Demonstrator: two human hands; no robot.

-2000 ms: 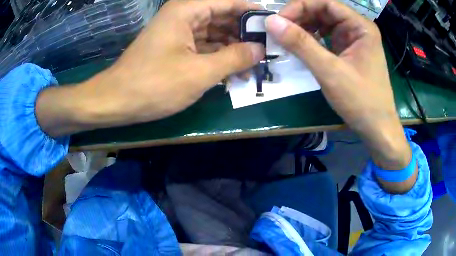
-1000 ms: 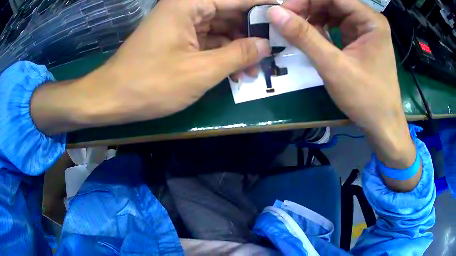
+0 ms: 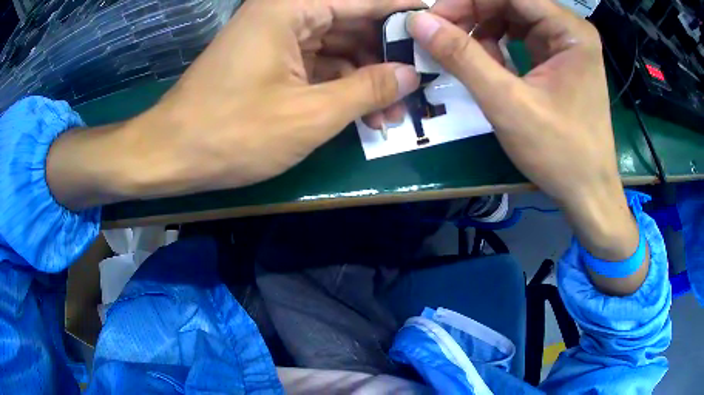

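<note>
My left hand (image 3: 309, 92) grips a black rounded display module (image 3: 400, 51) by its lower left edge, at the top centre of the view. A dark flex cable (image 3: 419, 119) with a small copper-coloured end hangs from it. My right hand (image 3: 509, 85) has its thumb pressed on the module's right part, over a whitish adhesive piece (image 3: 397, 28). Its fingers are curled behind the module and partly hidden. A white sheet (image 3: 463, 116) lies on the green bench under the module.
Stacked clear plastic trays (image 3: 116, 50) stand at the upper left. Black equipment (image 3: 668, 85) with a red display is at the right, with a cable. The green bench's front edge (image 3: 340, 202) crosses the view. A cardboard box (image 3: 83, 297) with white scraps is below left.
Since two seconds ago, the module and both hands have shifted slightly right and the module's cable end has moved right. In the last second, my right thumb has moved slightly left on the module.
</note>
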